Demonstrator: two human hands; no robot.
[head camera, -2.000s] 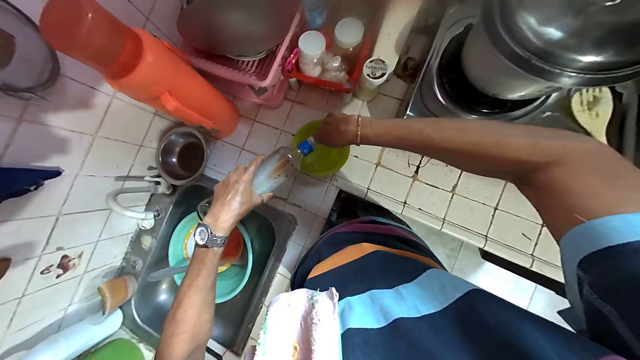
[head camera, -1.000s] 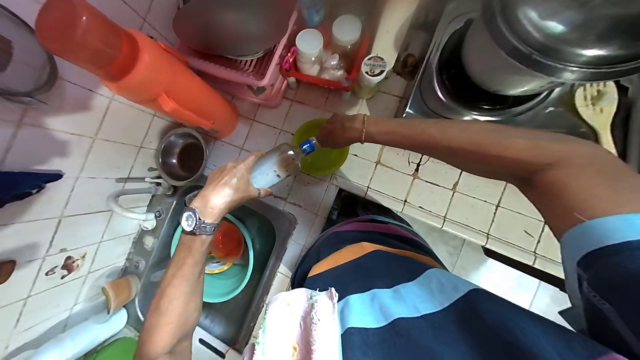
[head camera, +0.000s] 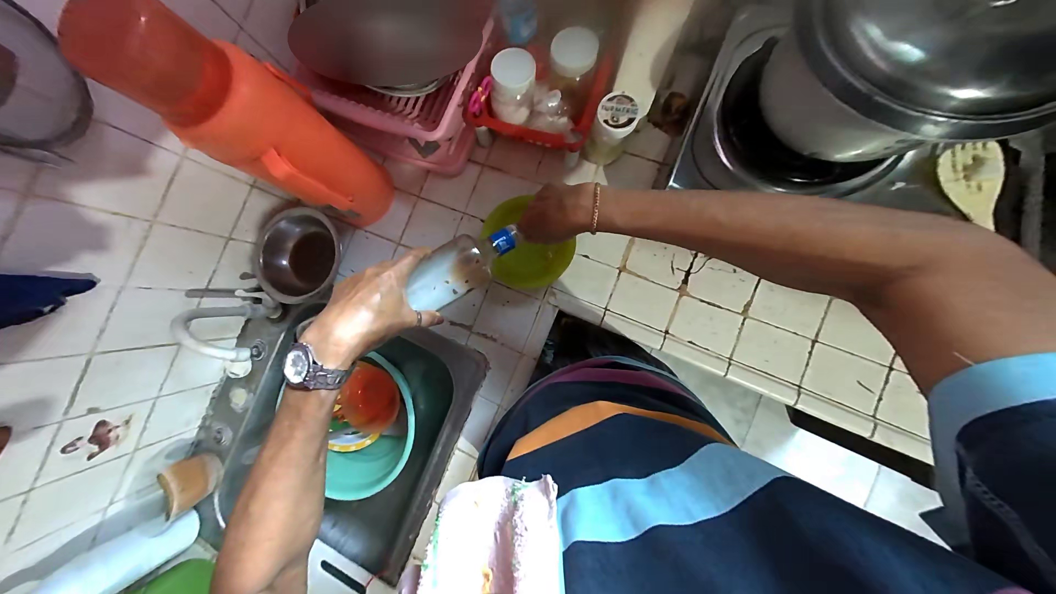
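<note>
My left hand (head camera: 367, 309), with a watch on its wrist, is closed around a clear bottle (head camera: 450, 276) that holds a whitish liquid and lies tilted in the view. The bottle's neck, with a blue band or cap (head camera: 503, 240), points toward my right hand (head camera: 554, 214). My right hand is at the neck end, over a yellow-green bowl (head camera: 536, 266) on the tiled counter; its fingertips are hidden, so its grip cannot be told.
A steel sink (head camera: 462, 388) holds a teal basin (head camera: 388, 474) with an orange bowl (head camera: 369, 398). Around the counter are a steel pot (head camera: 279, 256), an orange flask (head camera: 280, 140), a pink dish rack (head camera: 388, 124), a red basket (head camera: 528, 136) with jars, and a stove (head camera: 701, 157) bearing a large lidded pot (head camera: 817, 99).
Little has changed. My left hand has shifted slightly on or with the bottle, while my right hand stays over the yellow-green bowl.
</note>
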